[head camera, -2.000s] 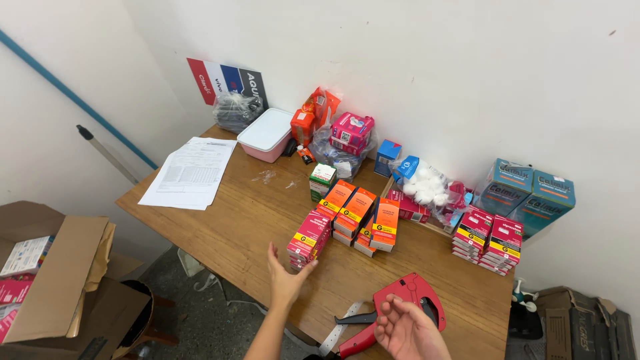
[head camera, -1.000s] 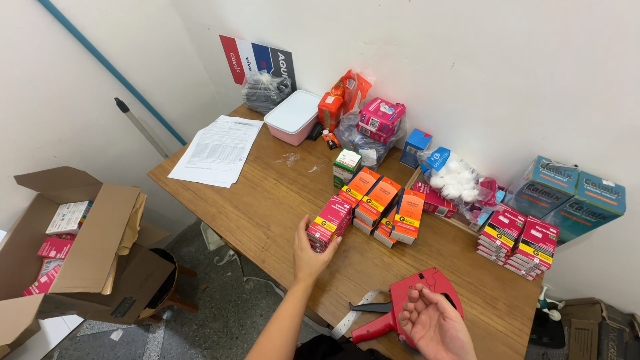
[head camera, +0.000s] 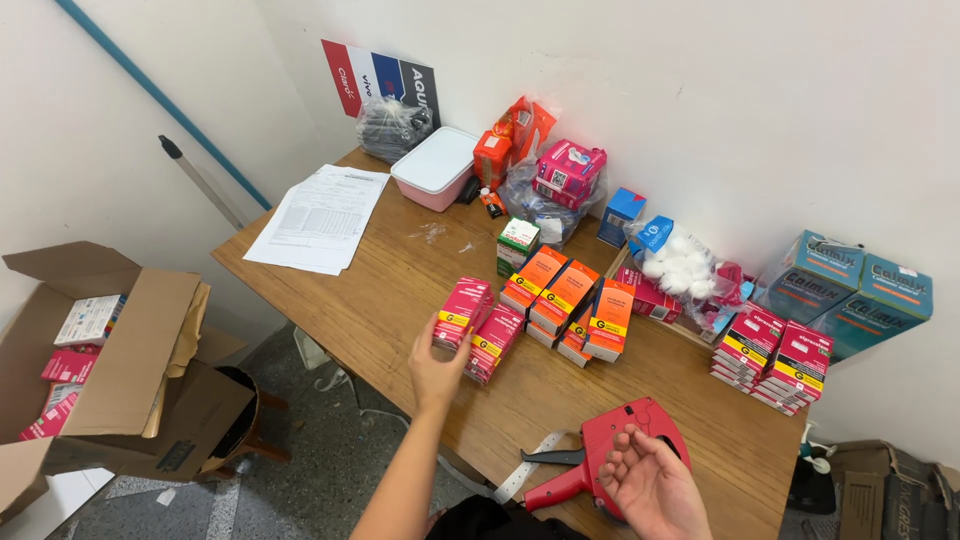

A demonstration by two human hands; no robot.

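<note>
My left hand [head camera: 437, 367] grips a pink medicine box [head camera: 461, 311], thumb and fingers at its near end. Touching or close to its right side stands a stack of pink medicine boxes [head camera: 495, 345]. Farther right are orange medicine boxes [head camera: 568, 295] with yellow bands, and a green and white box [head camera: 517, 246] behind them. My right hand [head camera: 649, 480] is palm up with curled fingers and holds nothing. It hovers over a red price label gun [head camera: 626, 442], whose handle points left, and hides part of it. A strip of labels [head camera: 529, 469] trails from the gun.
Papers [head camera: 322, 217] and a lidded pink tub [head camera: 435, 169] lie at the back left. Bagged cotton balls [head camera: 679, 266], teal boxes [head camera: 810, 277] and pink box stacks [head camera: 799, 364] stand right. An open cardboard box [head camera: 112, 352] with medicine boxes is left of the table.
My left hand now holds a pink box apart from the pink stack, to its left; earlier the hand was at the pink boxes, which stood together. My right hand stays over the label gun.
</note>
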